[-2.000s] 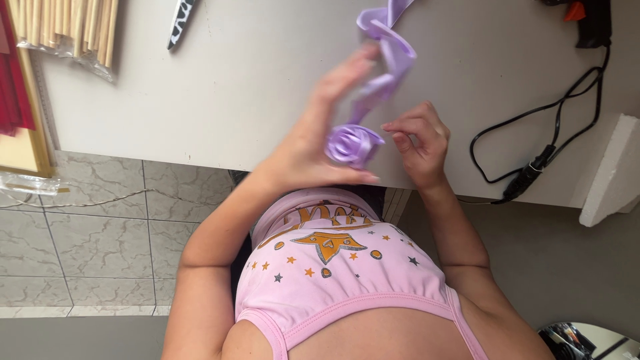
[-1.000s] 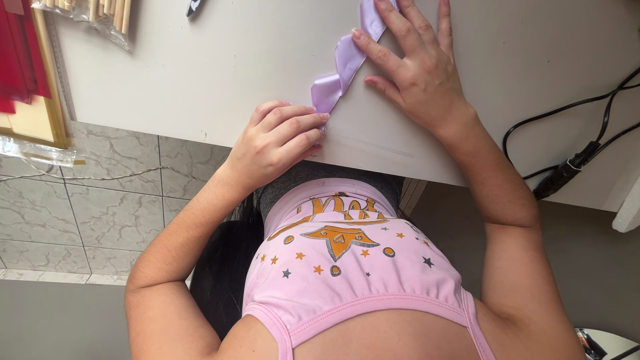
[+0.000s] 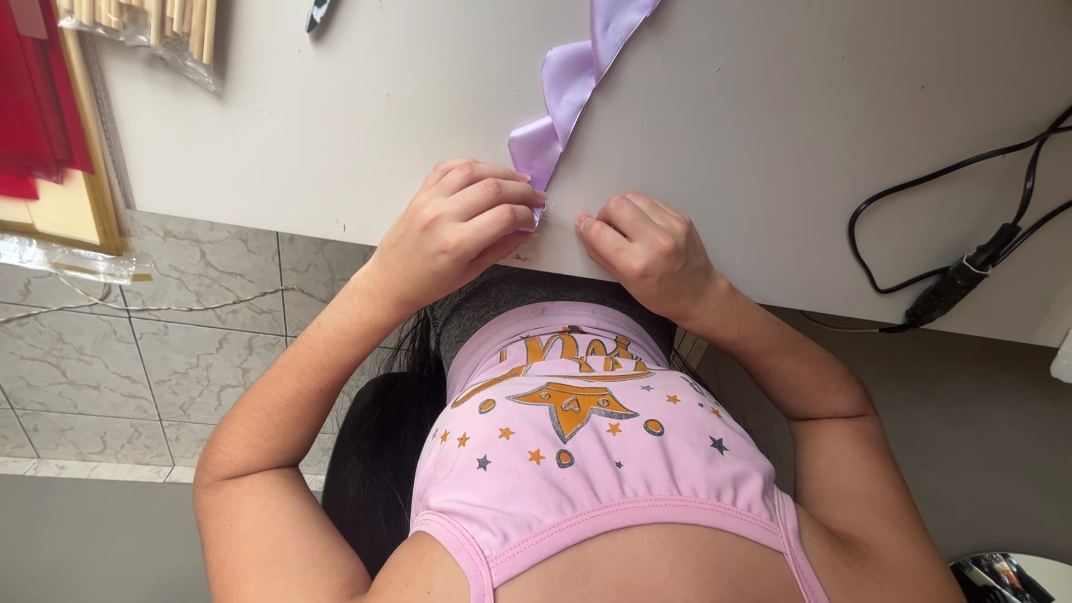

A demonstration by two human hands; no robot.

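Note:
A folded lilac satin ribbon (image 3: 571,88) runs down the white table (image 3: 754,126) from the top edge of the head view, with zigzag folds along its left side. Its near end, frayed at the tip, lies under the fingers of my left hand (image 3: 469,226), which pinches it close to the table's front edge; the thumb is partly hidden. To the right of that end rests my right hand (image 3: 649,247), fingers curled, apart from the ribbon, with nothing visible in it.
A plastic bag of wooden sticks (image 3: 180,25) and red material (image 3: 38,100) lie at the upper left, near the tip of a dark tool (image 3: 316,15). A black cable with a connector (image 3: 959,285) crosses the right side, by the table's front edge.
Two seconds ago my left hand held a rolled ribbon rose in the air. One second ago my right hand lay flat on the ribbon; it has come off it toward the front edge and curled.

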